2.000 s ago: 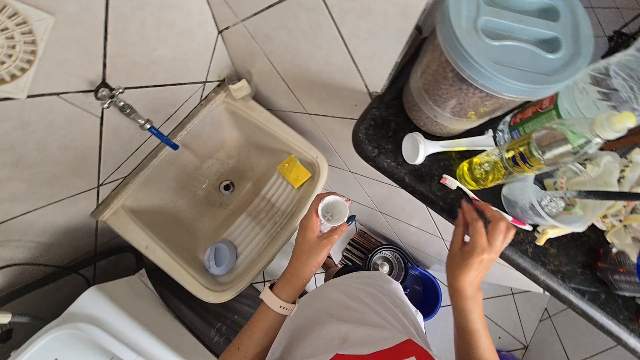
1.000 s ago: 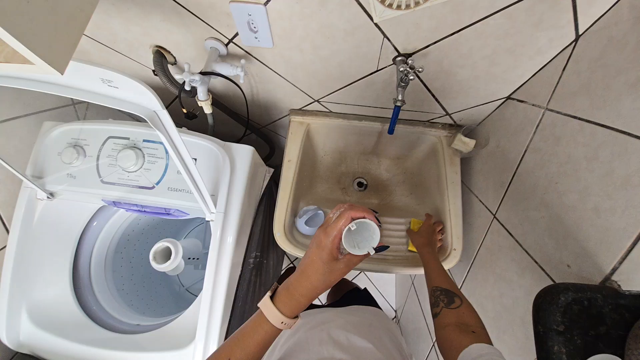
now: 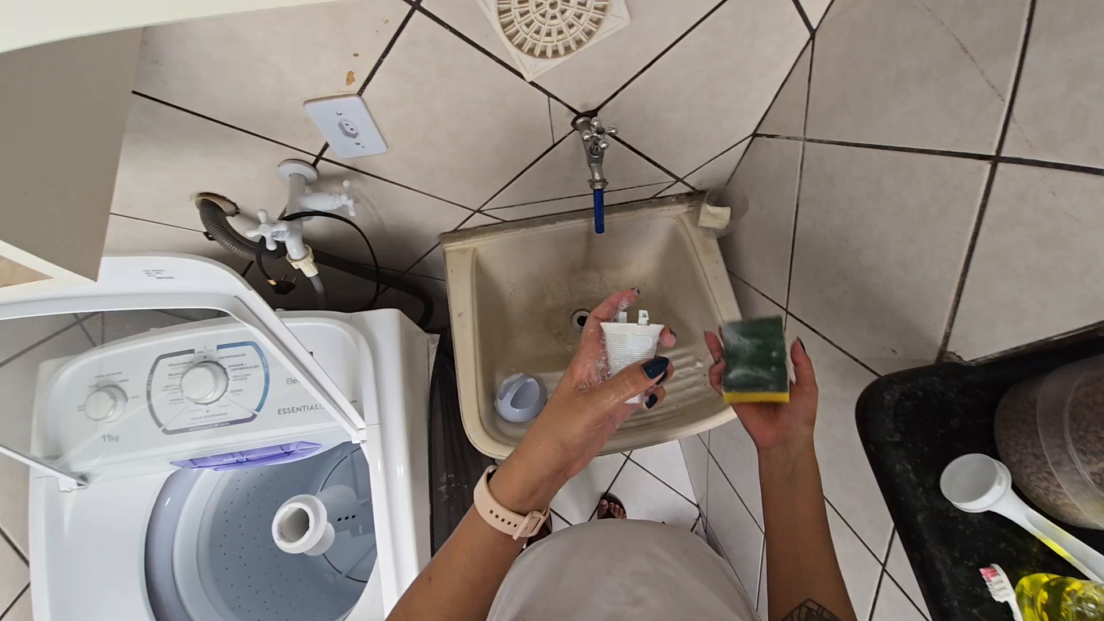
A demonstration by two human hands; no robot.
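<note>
Above the beige laundry sink [image 3: 595, 259], my left hand [image 3: 604, 371] grips a small white plastic cup-like part [image 3: 631, 345] with slotted sides and small tabs. Wet suds show on the fingers. To its right, my right hand [image 3: 768, 388] holds a sponge [image 3: 755, 358], green scouring side facing the camera and yellow edge toward me. The two hands are apart. A light blue-grey plastic cap-like part [image 3: 520, 398] lies in the sink's left corner. The faucet [image 3: 595, 147] with a blue spout end [image 3: 599, 211] is mounted above the sink; no flowing water shows.
At the left stands a top-loading washing machine [image 3: 401, 431] with its lid raised. A dark countertop [image 3: 897, 423] at the right bears a white scoop-like item [image 3: 992, 496], a toothbrush [image 3: 998, 586], a bottle of yellow liquid [image 3: 1061, 597] and a large clear container [image 3: 1052, 431].
My right hand, at the sink's right edge on the yellow sponge a second ago, now holds it up. The white part has tilted in my left hand. The view has swung from the counter toward the sink.
</note>
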